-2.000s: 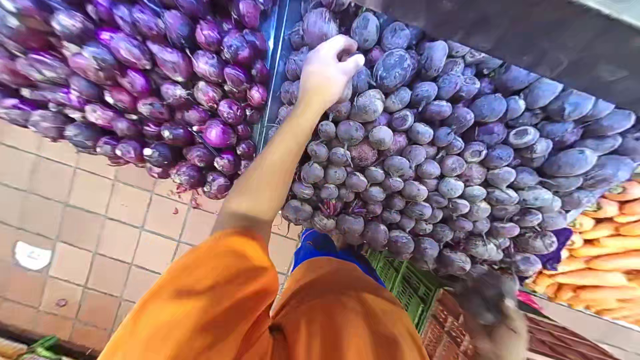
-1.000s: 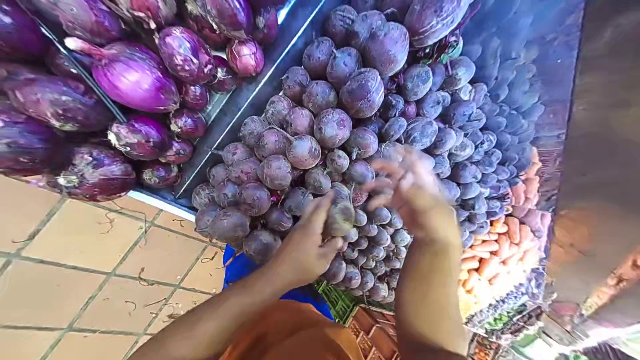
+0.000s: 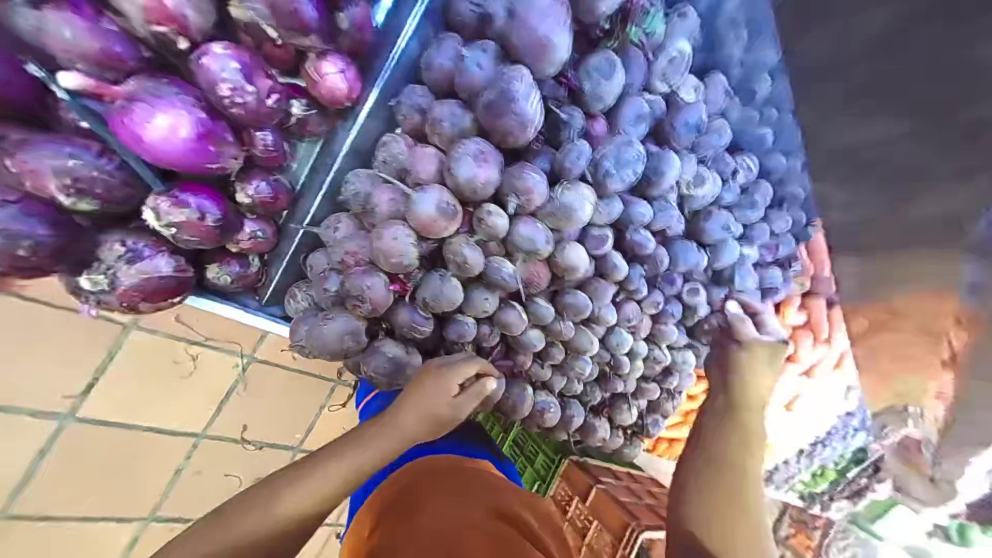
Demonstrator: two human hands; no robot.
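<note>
A big heap of beetroots [image 3: 570, 260] fills the middle of the view, larger ones toward the top and left, smaller ones lower right. My left hand [image 3: 448, 391] is at the heap's lower edge, fingers curled around a small beetroot [image 3: 488, 394] that shows only partly. At the heap's right side is my right hand [image 3: 748, 329], its fingers against a dark beetroot [image 3: 707, 329]; blur and the hand's own back hide how firmly it grips. Red onions [image 3: 174, 128] lie at upper left, beyond a dark divider.
The divider [image 3: 349, 147] has a shiny edge. Carrots [image 3: 810, 294] lie right of the beetroots. Below stand a green plastic crate [image 3: 531, 453] and a reddish-brown plastic crate [image 3: 612, 504]. Tiled floor [image 3: 178, 395] shows at lower left, with thin roots scattered on it.
My hands were close together over the beetroots one second ago; now they are far apart, the right one at the heap's right side, the left at its lower edge.
</note>
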